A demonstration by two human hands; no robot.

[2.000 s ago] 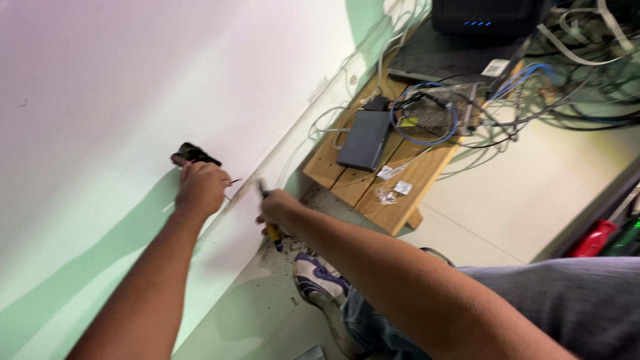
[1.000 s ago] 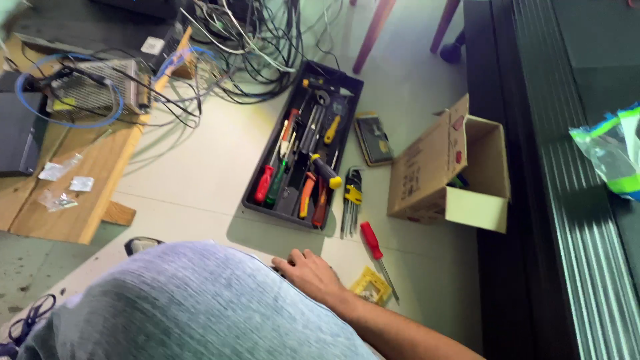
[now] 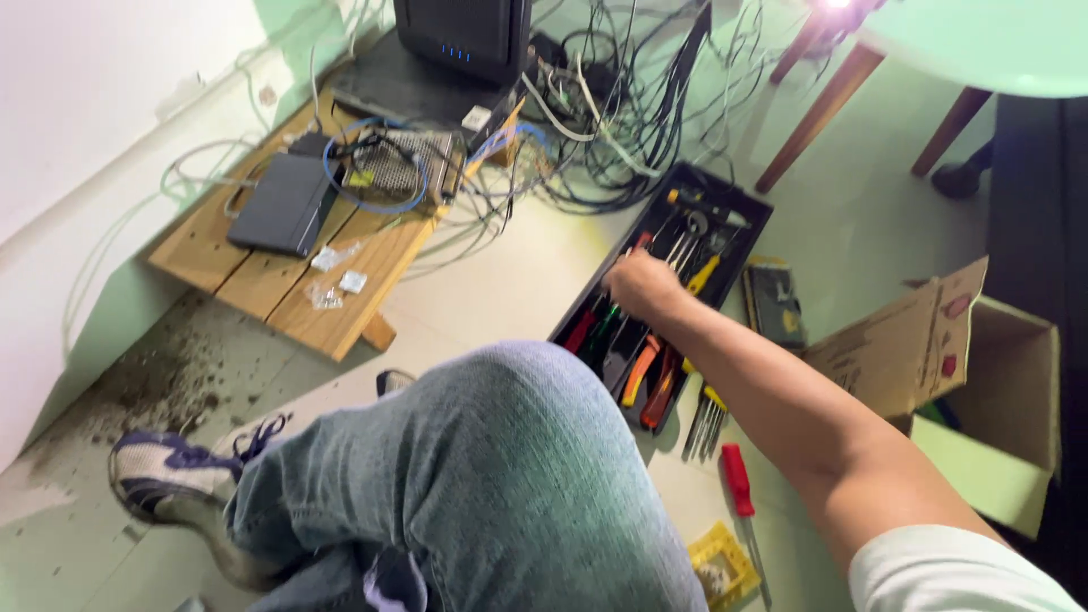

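My right hand [image 3: 644,285] reaches down into a black plastic tool tray [image 3: 586,293] on the floor, its fingers among the tools. Whether they grip something is hidden. Around the hand lie a yellow-handled tool [image 3: 704,274], metal wrenches [image 3: 682,248], and red and green handles [image 3: 581,331]. Pliers with orange and yellow grips [image 3: 642,370] and a red-handled tool [image 3: 660,395] are at the tray's near end. My left hand is out of view.
A set of hex keys [image 3: 705,421], a red-handled screwdriver [image 3: 738,484] and a yellow plastic piece [image 3: 722,565] lie beside the tray. An open cardboard box [image 3: 1011,374] is at right. A low wooden table [image 3: 289,293] holds a power supply [image 3: 395,161] and cables.
My right hand has moved from the floor near my knee into the tool tray. The view has shifted left since one second ago. My left hand, seen at the wall earlier, is out of view.
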